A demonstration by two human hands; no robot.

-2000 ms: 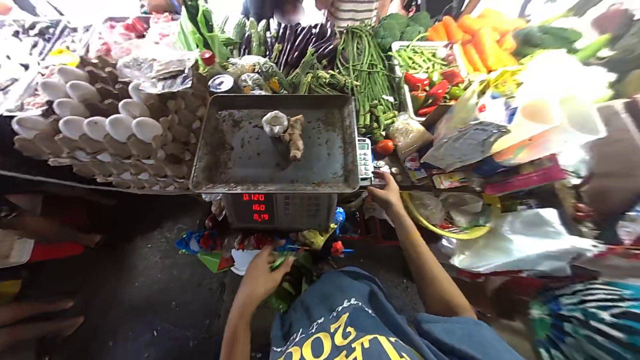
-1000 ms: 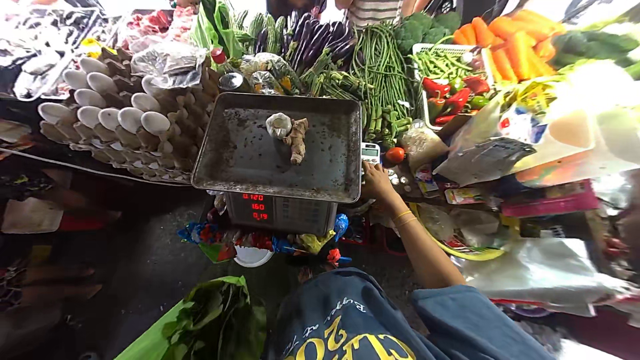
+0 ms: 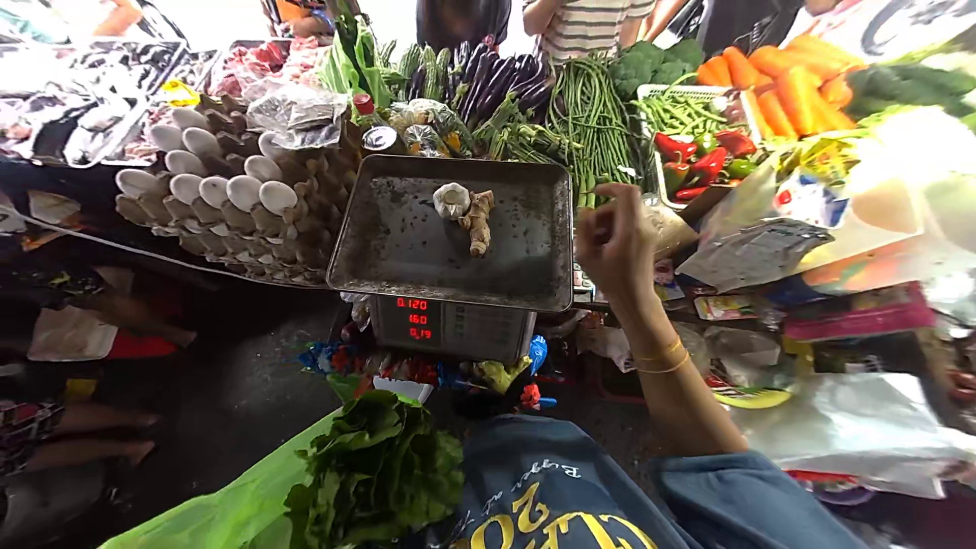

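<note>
A garlic bulb (image 3: 451,200) and a piece of ginger root (image 3: 478,223) lie touching on the worn metal tray (image 3: 526,267) of a digital scale (image 3: 457,328), whose red digits are lit. Just off the tray's right edge my right hand (image 3: 619,236) is raised, fingers curled, with nothing seen in it; part of a calculator (image 3: 582,280) shows behind it. At the lower left, leafy greens (image 3: 374,473) lie in or against a light green plastic bag (image 3: 236,496). My left hand does not show.
Stacked egg trays (image 3: 229,229) stand left of the scale. Behind it are eggplants (image 3: 503,80), long beans (image 3: 595,122) and a white basket (image 3: 656,171) of peppers. Carrots (image 3: 801,95) lie at the back right, plastic bags (image 3: 846,419) at the right. People stand beyond the stall.
My right hand has lifted from the calculator. My left hand, seen below the scale two seconds ago, has left view. The greens and green bag have come into view since then.
</note>
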